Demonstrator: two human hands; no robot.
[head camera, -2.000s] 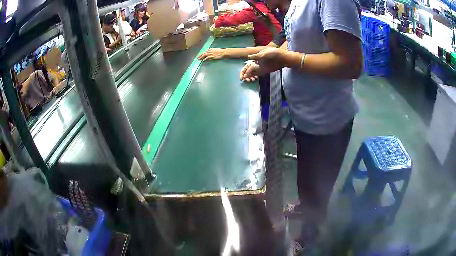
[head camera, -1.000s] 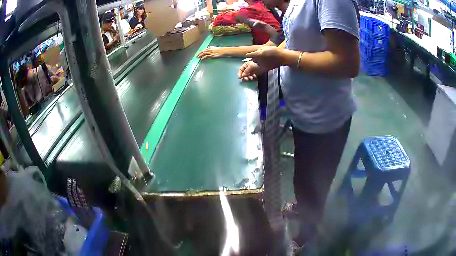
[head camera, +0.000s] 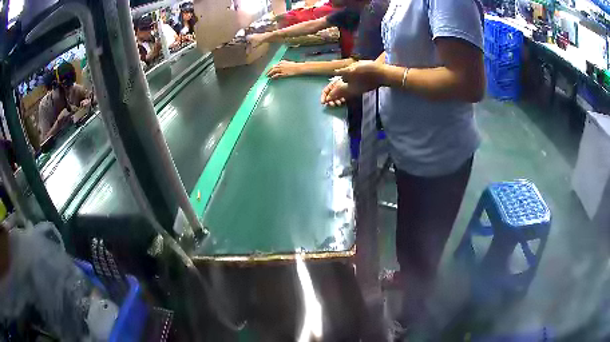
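Neither of my hands is in the picture. The green conveyor table (head camera: 281, 174) lies in front of me, its worn yellowish end edge nearest. A bright green stripe (head camera: 231, 133) runs along it. An open brown carton (head camera: 241, 53) stands far along the line with its flaps up, and another person's hand reaches to it. A pale patterned label strip (head camera: 368, 160) hangs beside the table's right edge, below the hands of a person (head camera: 428, 93) in a grey-blue shirt.
A slanted metal post (head camera: 134, 120) rises at the left of the table. A blue bin (head camera: 127, 307) with clear plastic bags (head camera: 47, 280) is at the lower left. A blue stool (head camera: 518, 204) stands at the right. Blue crates (head camera: 503, 57) are stacked behind, and other people sit along the line.
The red-sleeved arm at the far end has drawn back from the near side of the pile, and a bare arm now reaches left to the open carton. The standing person has hardly moved.
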